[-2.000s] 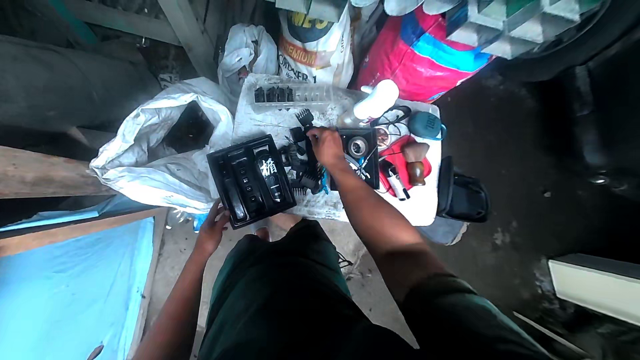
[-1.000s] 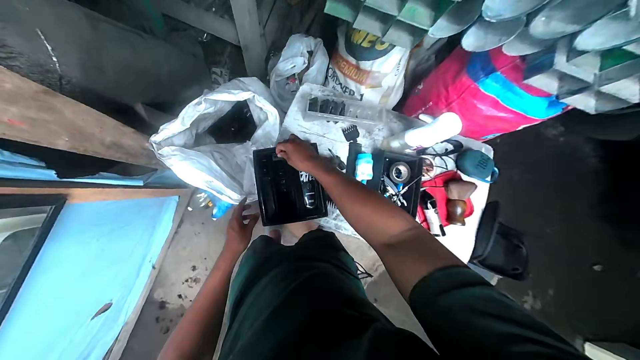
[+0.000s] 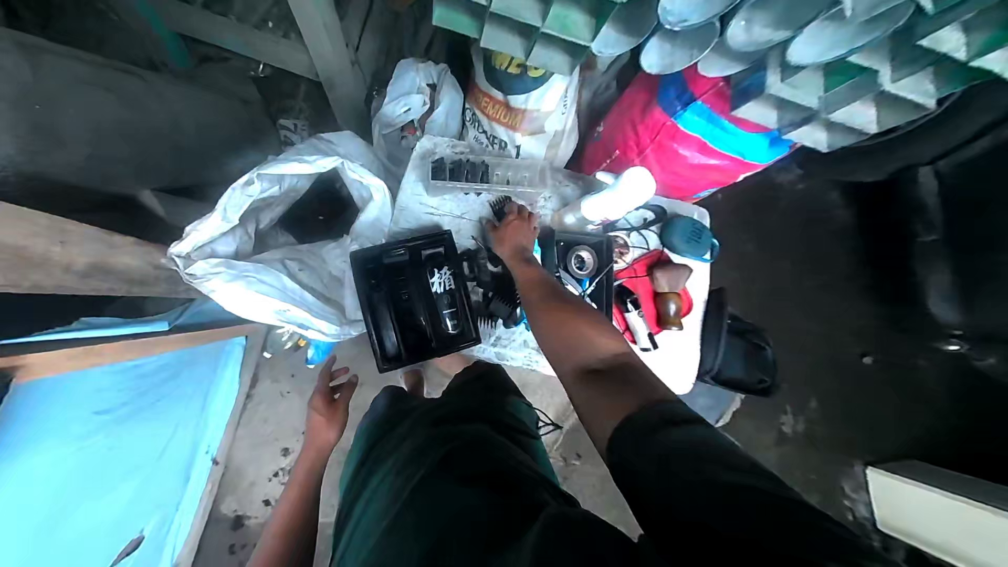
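Observation:
My right hand [image 3: 516, 235] reaches over the white table [image 3: 409, 197], its fingertips at a black clipper guard comb [image 3: 500, 207]; whether they grip it is hard to tell. My left hand [image 3: 331, 398] hangs below and left of a black molded tray [image 3: 413, 299], fingers apart, not touching it. The tray has shaped hollows and a clipper in its right part. Dark combs and clipper parts [image 3: 492, 283] lie between the tray and my right forearm. Behind them is a clear plastic case [image 3: 488, 175] with dark guards in some slots. A black box [image 3: 581, 264] with a round item stands right of my hand.
An open white sack [image 3: 276, 244] stands left of the table. A white spray bottle [image 3: 622, 195], a teal round case [image 3: 687, 238] and a red cloth [image 3: 650, 291] with bottles lie at right. A black bag [image 3: 740, 350] sits beyond the table's right edge. Filled bags stand behind.
My right hand has moved from the black tray to the comb near the clear case. My left hand has come away from the tray's lower left corner.

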